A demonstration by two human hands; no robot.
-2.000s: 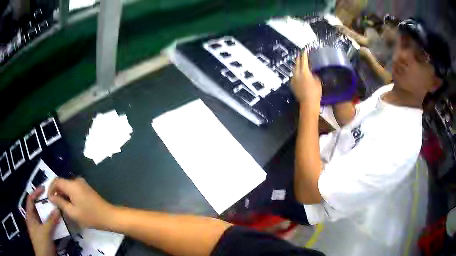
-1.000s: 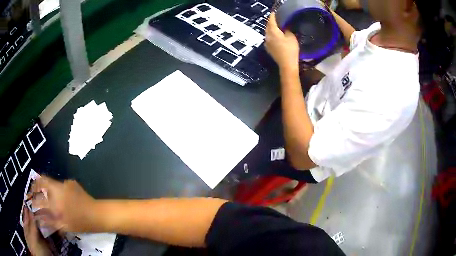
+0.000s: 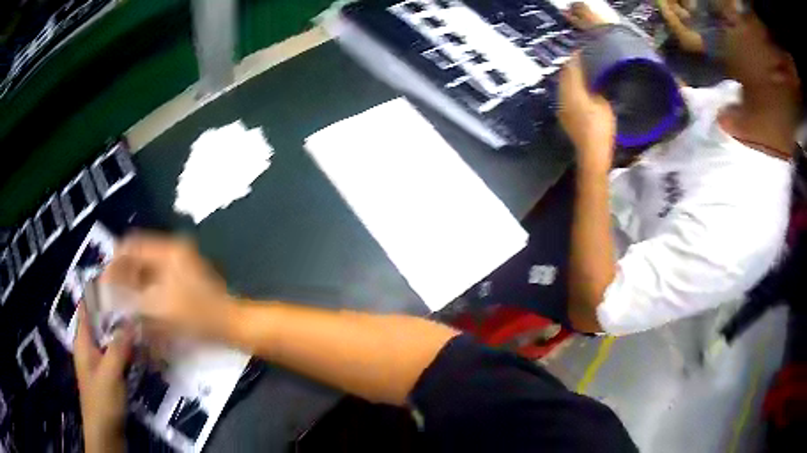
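Observation:
My left hand (image 3: 102, 372) is at the lower left, thumb and fingers around a small pale-and-dark piece (image 3: 104, 305), probably a housing; blur hides its details. My right hand (image 3: 164, 279) is blurred and reaches over the same piece from the right, fingertips close to it; I cannot tell whether it grips anything. A white adhesive sheet (image 3: 208, 380) with cutouts lies below my right hand. Dark housings with white rectangular frames (image 3: 78, 195) stand in a row at the left, on black trays. A single white frame (image 3: 33, 357) shows left of my left hand.
A ragged pile of white pieces (image 3: 223, 168) and a long plain white sheet stack (image 3: 416, 203) lie on the green bench. Beyond is a black tray (image 3: 380, 53) with white-framed parts. A person at the right holds a round purple-rimmed fan (image 3: 641, 102). A metal post (image 3: 215, 44) stands at the back.
The view has shifted, so the bench things sit further right and higher than a second ago. Both hands stay together around the small piece. The neighbouring person still holds the fan.

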